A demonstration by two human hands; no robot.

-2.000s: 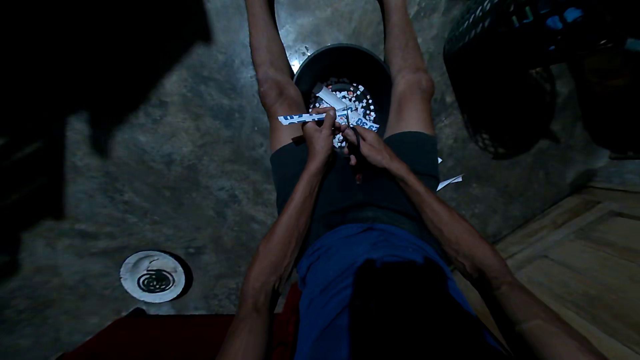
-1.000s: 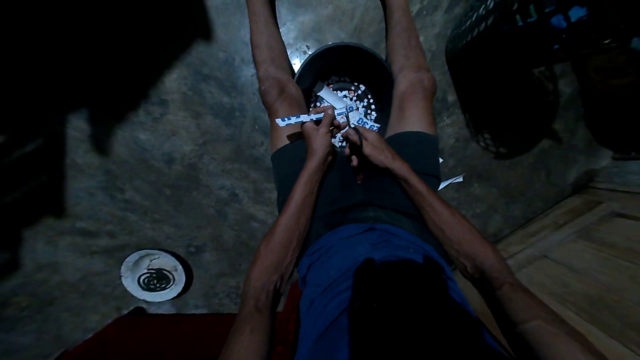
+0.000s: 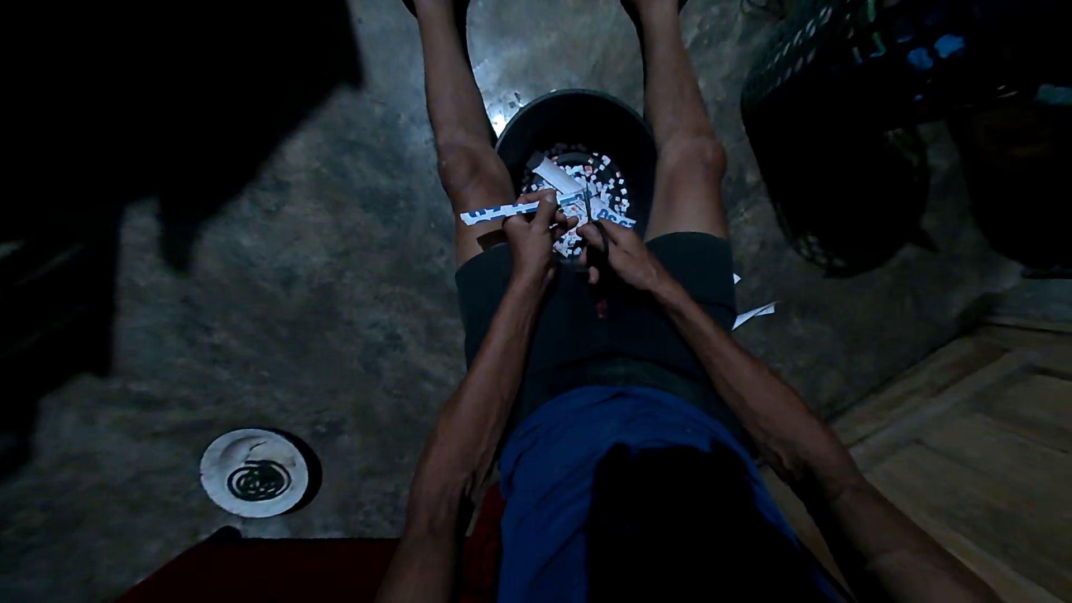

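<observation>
My left hand (image 3: 533, 230) grips a printed paper strip (image 3: 501, 212), whose free end sticks out to the left over my thigh. My right hand (image 3: 618, 251) is closed around dark-handled scissors (image 3: 589, 203), with the blades pointing up at the strip's right end. Both hands are over the near part of a dark round basin (image 3: 578, 102) between my legs. Small cut bits of paper (image 3: 617, 191) lie in it, along with a longer pale strip (image 3: 554, 174). Another printed piece (image 3: 615, 218) shows just right of the blades.
A white plate (image 3: 219, 486) holding a dark coil stands on the concrete floor at the lower left. Paper scraps (image 3: 756, 315) lie beside my right thigh. A dark plastic basket (image 3: 758, 92) is at the upper right, and a wooden panel (image 3: 988, 427) at the lower right.
The left part of the strip has shifted slightly and sits at a somewhat different angle. Both hands stay over the basin, still holding the strip and the scissors.
</observation>
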